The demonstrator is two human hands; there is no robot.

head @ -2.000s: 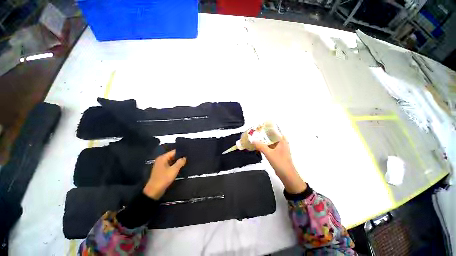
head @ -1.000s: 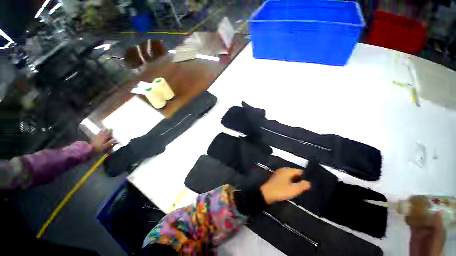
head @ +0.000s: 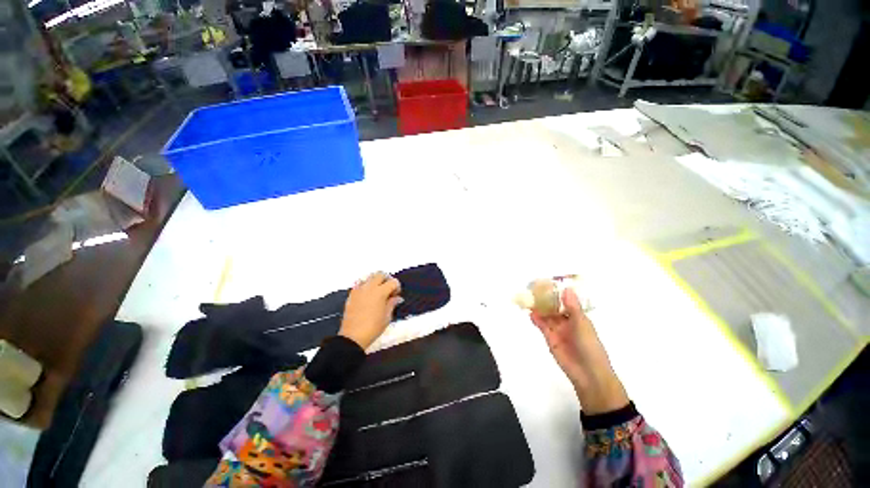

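Note:
Three black zippered panels lie side by side on the white table. My left hand [head: 370, 310] rests on the farthest black panel [head: 315, 313], near its right end; whether its fingers grip the fabric cannot be told. The middle panel [head: 458, 357] and the nearest panel [head: 482, 443] lie closer to me, partly under my left sleeve. A loose black flap lies across their left parts. My right hand [head: 575, 335] holds the glue bottle [head: 555, 296] above the table, right of the panels. The bottle's nozzle is hard to make out.
Another black panel [head: 86, 410] lies at the left table edge, near cream thread cones [head: 16, 379]. A blue crate [head: 267, 151] stands at the far left, a red crate [head: 432, 105] beyond the table. Yellow tape [head: 711, 246], a crumpled white piece [head: 774, 341] and white strips [head: 763, 195] lie right.
My view has swung left and back. My left hand has moved from the middle panel to the farthest one. The glue bottle has moved off the panels. The other person's arm is out of view.

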